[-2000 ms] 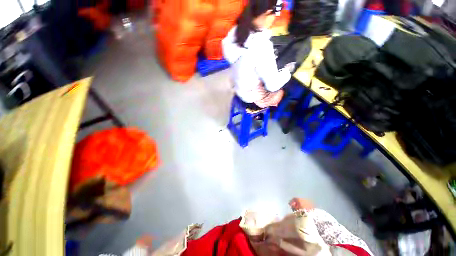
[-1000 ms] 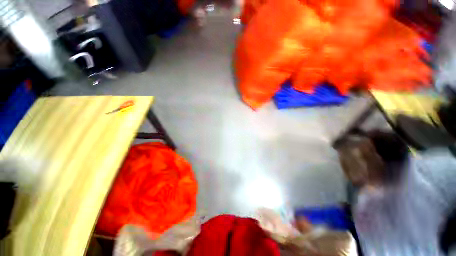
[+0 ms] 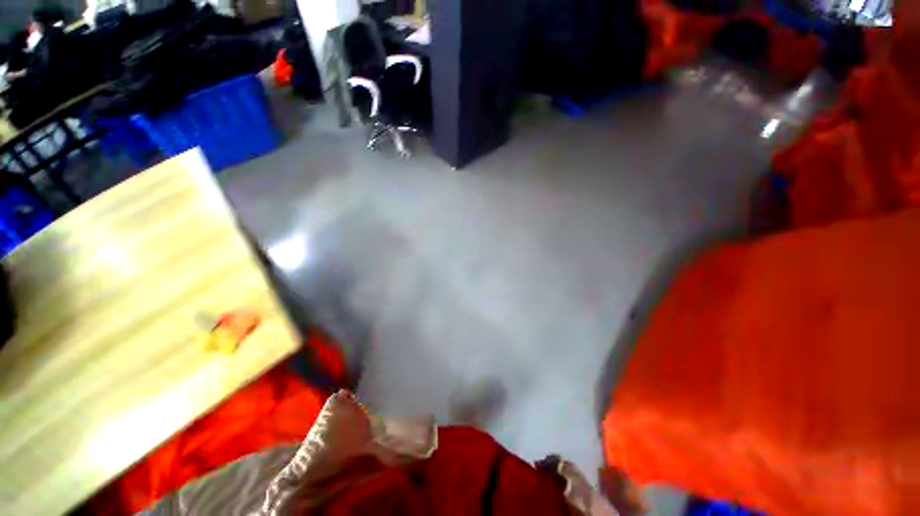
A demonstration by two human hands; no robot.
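Observation:
My right hand (image 3: 621, 491) is small and blurred at the bottom edge, beside my red and beige clothing; its fingers cannot be made out and nothing is seen in it. My left hand is not in view; only a beige sleeve shows at the bottom left. The light wood-topped bench (image 3: 131, 292) is nearest on the left. A small orange-yellow item (image 3: 234, 331) lies near its corner; it is too blurred to name.
A large orange sack (image 3: 767, 363) stands close on the right, with more orange sacks (image 3: 837, 161) behind. Orange material (image 3: 232, 428) lies under the bench. A dark pillar (image 3: 472, 81), an office chair (image 3: 388, 96) and a blue crate (image 3: 217, 121) stand ahead. Grey floor (image 3: 484, 252) runs between.
The view has swung left and moved forward. The seated person and the backpack bench have left the picture. The pillar and chair are nearer the middle, and a large orange sack now fills the right.

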